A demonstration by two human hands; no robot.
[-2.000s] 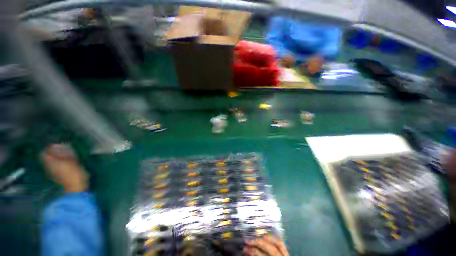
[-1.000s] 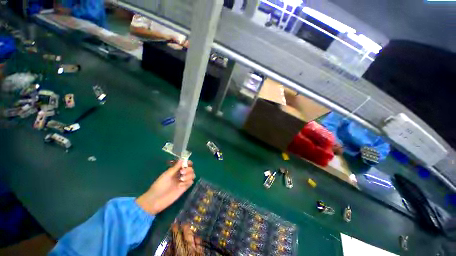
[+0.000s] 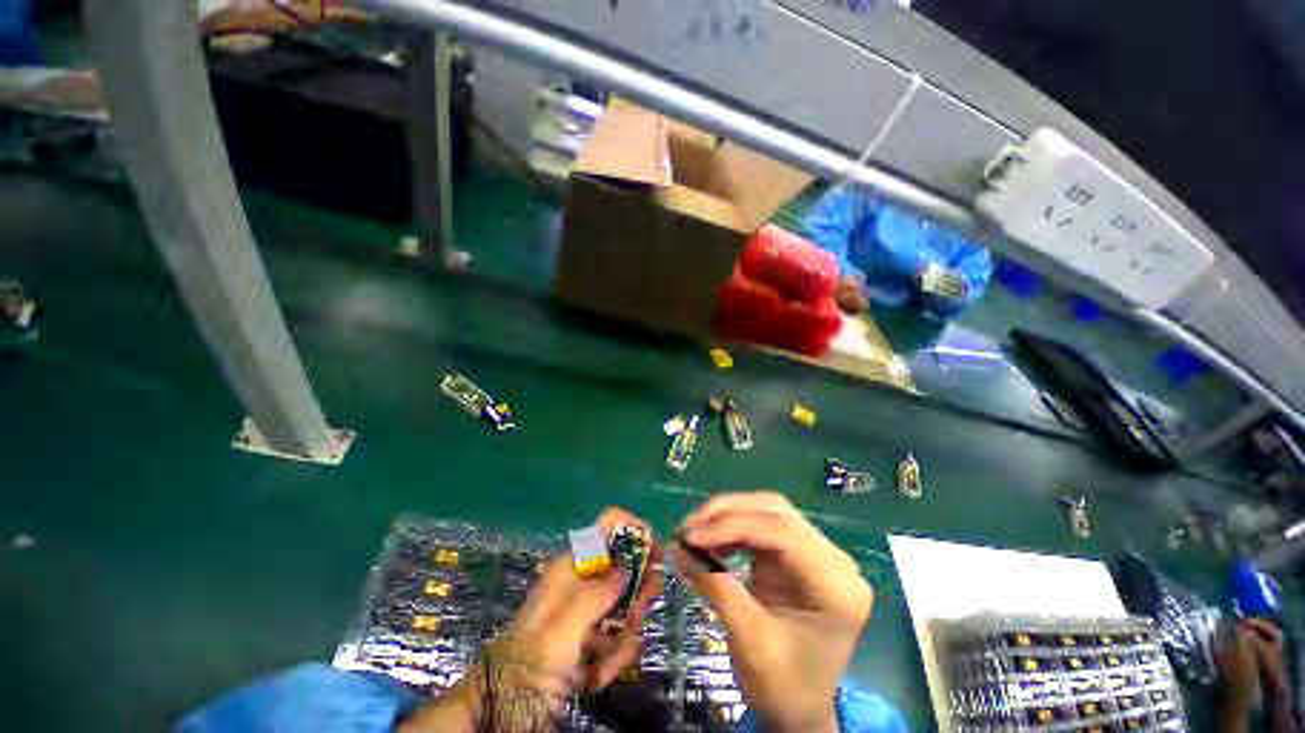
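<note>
My left hand holds a part-built electronic unit upright in its fingertips. The unit shows a dark and green face, and a white-silver pouch cell with a yellow-orange edge sticks out at its left. My right hand pinches a small dark component between thumb and fingers, just right of the unit. A gap shows between component and unit. Both hands are over a clear blister tray with rows of black-and-orange parts; they hide its middle.
Several units lie scattered on the green surface, with small yellow pieces. Stacked trays rest on a white sheet at right. A grey post stands left. Beyond are a carton, red bags and a person in blue.
The view has swung right. My left hand, earlier near the post's foot, is now over the tray with the unit. My right hand has risen from the tray with the dark component.
</note>
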